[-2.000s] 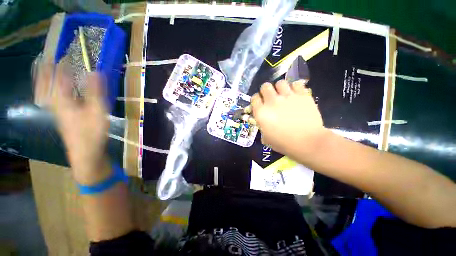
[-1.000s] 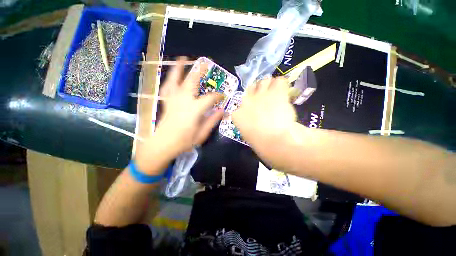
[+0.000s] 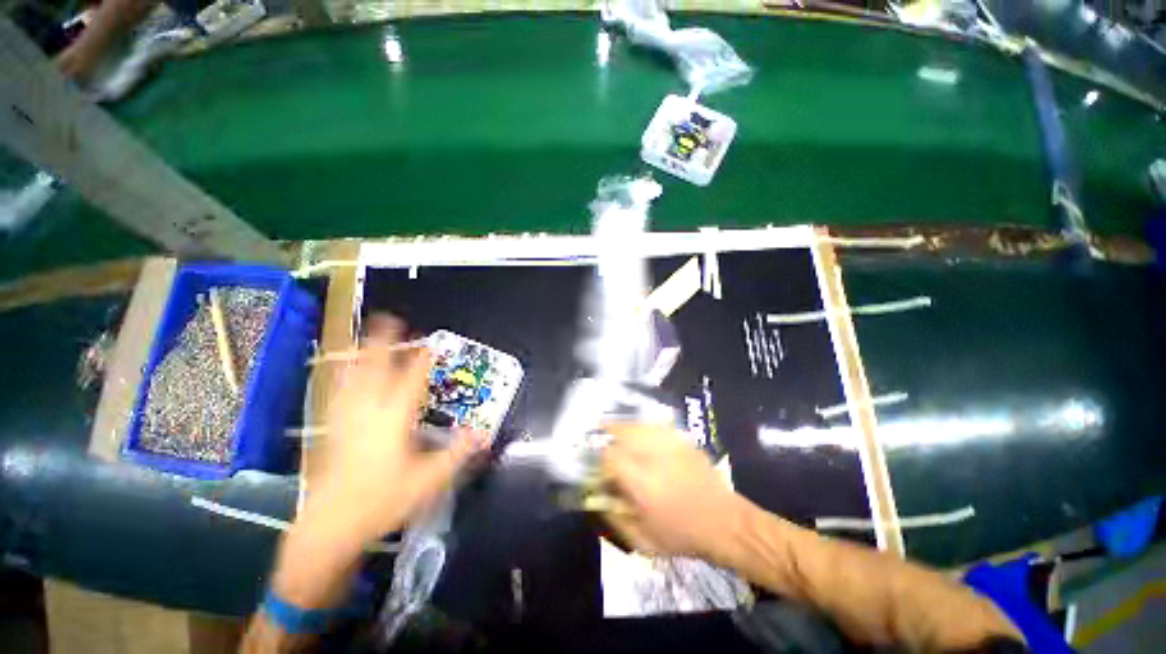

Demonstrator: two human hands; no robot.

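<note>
A white housing with a crowded circuit board [image 3: 471, 383] lies on the black printed mat. My left hand [image 3: 371, 441] is blurred at its left side, fingers spread, with the thumb over its lower corner. My right hand [image 3: 665, 479] is blurred at mid-mat, closed on a second white housing [image 3: 598, 428], whose details are smeared. A yellowish blur beneath the right fingers may be tool handles. A bagged cable [image 3: 620, 288] stretches from this housing towards the belt. Another bagged cable [image 3: 416, 569] lies below the left housing.
A blue bin [image 3: 275, 383] of small metal pieces, with a yellow stick [image 3: 224, 339] on them, stands left of the mat. Beyond is the green conveyor [image 3: 486, 141], carrying another open housing [image 3: 688, 138]. A dark block [image 3: 659, 348] lies on the mat. Another person's arm shows top left.
The view has tilted up, showing the conveyor. The second housing has moved apart from the left one with my right hand. My left hand has drawn back to the left housing's left side.
</note>
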